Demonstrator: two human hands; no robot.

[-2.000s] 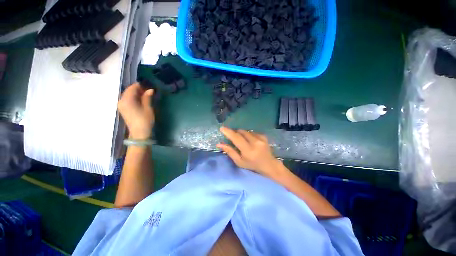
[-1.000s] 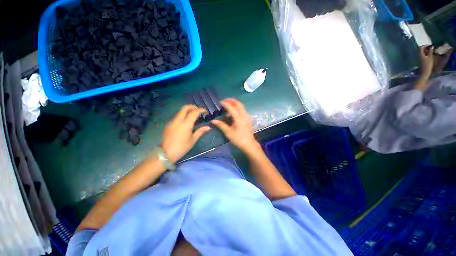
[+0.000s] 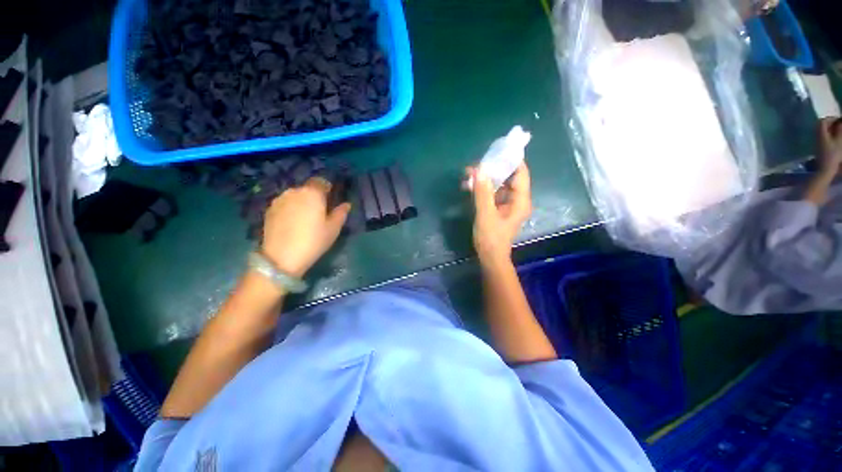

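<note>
My right hand (image 3: 500, 207) grips the small white squeeze bottle (image 3: 505, 159) above the bench, its narrow end pointing up and away. My left hand (image 3: 300, 223) is over the near right side of the loose heap of small black inserts (image 3: 268, 175). A dark piece shows beside its fingertips; whether the hand holds it cannot be told. Just right of it, a short row of black housings (image 3: 389, 195) lies side by side on the green bench.
A light-blue basket (image 3: 277, 143) full of black inserts stands behind the heap. At left are dark parts (image 3: 125, 210), a crumpled white cloth (image 3: 95, 152) and layered white sheets (image 3: 37, 341). A clear bag (image 3: 591, 175) with a white sheet lies right. Another person's sleeve (image 3: 785, 240) shows beyond.
The view has swung right since the oldest frame. Both hands were at the housing row one second ago; my left hand has moved left to the heap, and my right hand has taken up the bottle.
</note>
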